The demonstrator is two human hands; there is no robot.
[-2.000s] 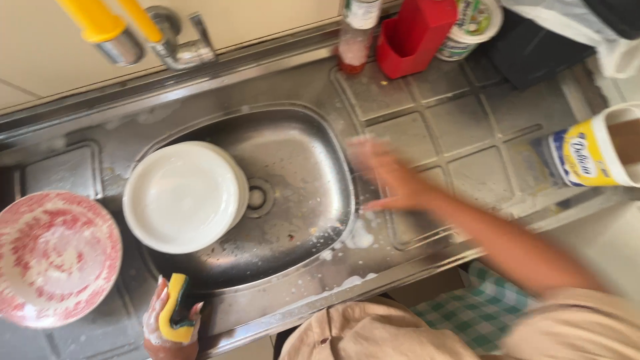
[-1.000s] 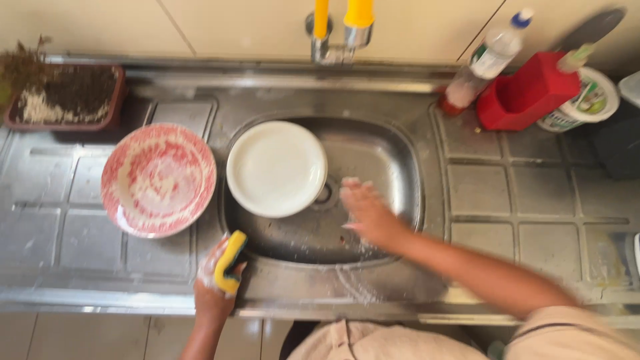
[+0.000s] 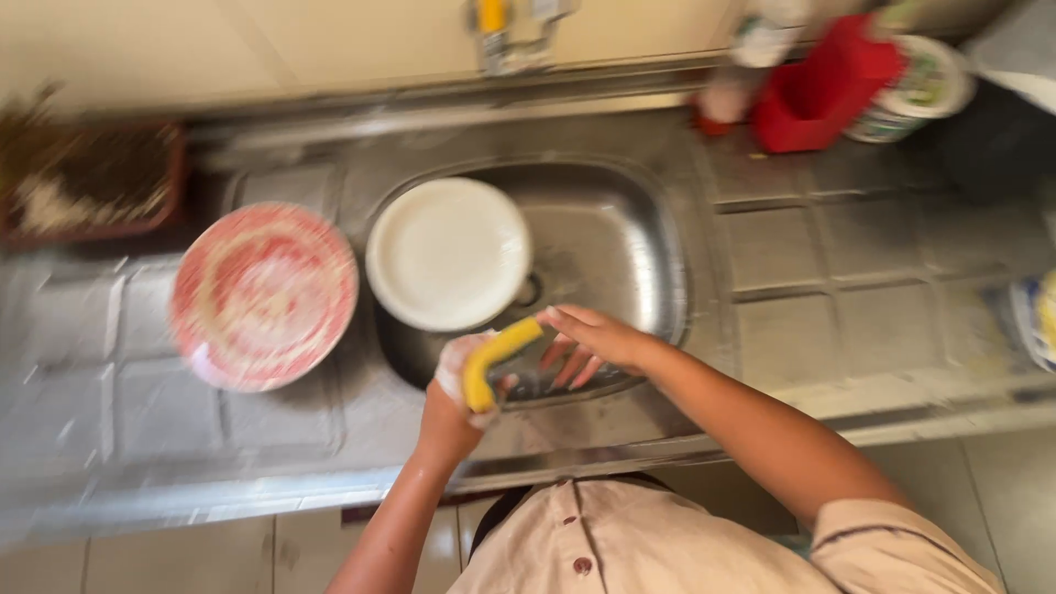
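My left hand (image 3: 466, 375), with suds on it, grips a yellow sponge (image 3: 487, 363) with a dark green side over the front of the steel sink basin (image 3: 594, 239). Just right of it my right hand (image 3: 590, 342) has its fingers apart; its fingertips are at the sponge's upper end, though whether they touch it I cannot tell. A white plate (image 3: 448, 254) lies in the left part of the basin, close behind the sponge. On the left drainboard rests a red-and-white patterned plate (image 3: 264, 297) with whitish streaks across it.
A planter with soil (image 3: 99, 177) stands at the back left. Below the wall tap (image 3: 495, 41) runs the sink's raised back edge. A plastic bottle (image 3: 738, 74), a red plastic holder (image 3: 817, 91) and a white tub (image 3: 916, 91) stand at the back right. A yellow-and-white tub (image 3: 1044, 318) is at the right edge.
My hands have come together over the basin's front: the left, with the sponge, has moved right from the basin's left front corner. The right has moved toward the front edge. The view has shifted.
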